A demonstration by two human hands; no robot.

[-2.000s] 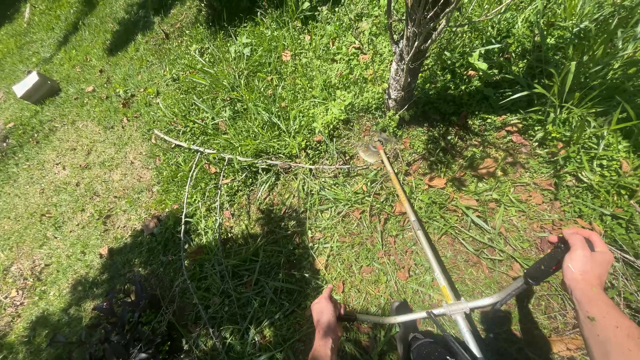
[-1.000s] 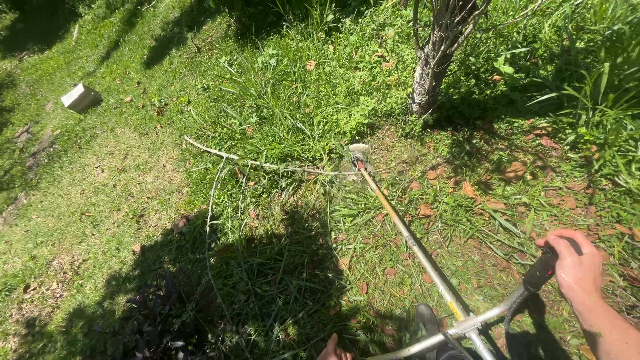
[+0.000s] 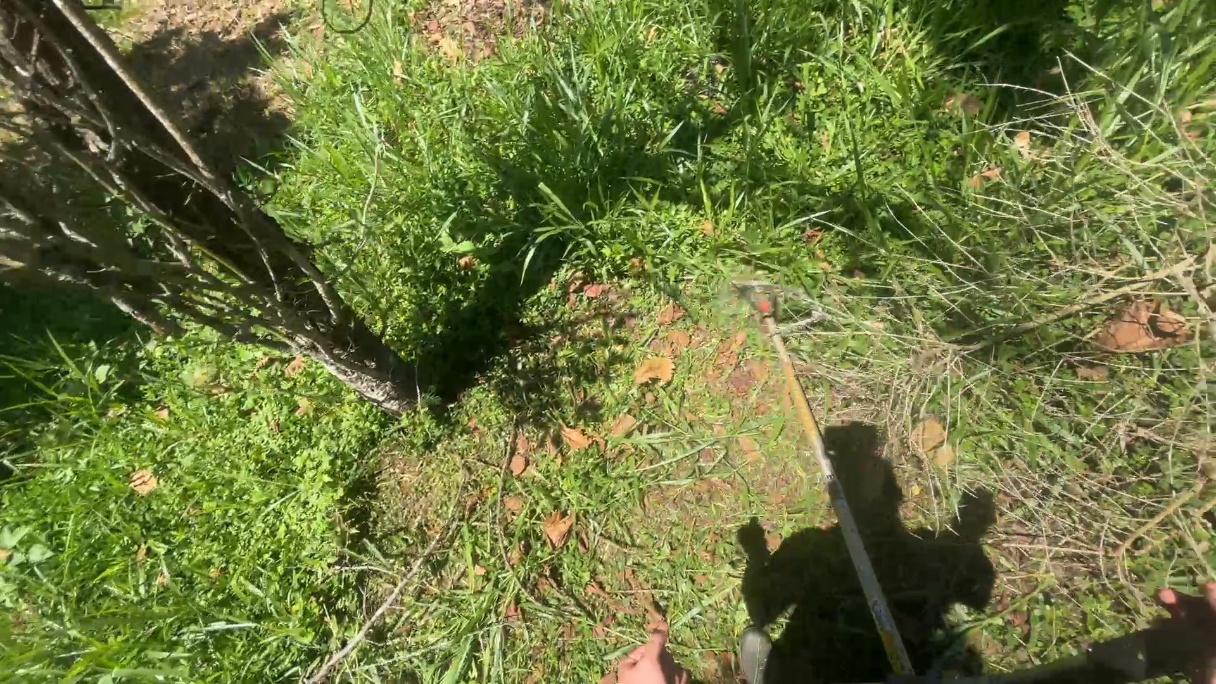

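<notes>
The long shaft of a brush cutter (image 3: 841, 503) runs up from the bottom edge. Its cutting head (image 3: 762, 302) is low over the grass, right of the tree's base, with a blur around it. At the bottom edge, left of the shaft, part of my left hand (image 3: 654, 657) shows; the handlebar grip under it is out of frame. My right hand (image 3: 1189, 608) is cut off at the lower right edge beside a dark, blurred part, and its hold cannot be made out.
A tree trunk (image 3: 370, 366) with bare branches leans in from the upper left. Dry twigs (image 3: 1073, 313) lie over the grass on the right. Tall grass (image 3: 589, 142) grows beyond the head. A shoe tip (image 3: 755, 654) shows below, next to my shadow (image 3: 869, 570).
The view has swung far to the right. The cutting head, left of the trunk a second ago near a long thin branch, is now right of the trunk beside the dry twigs.
</notes>
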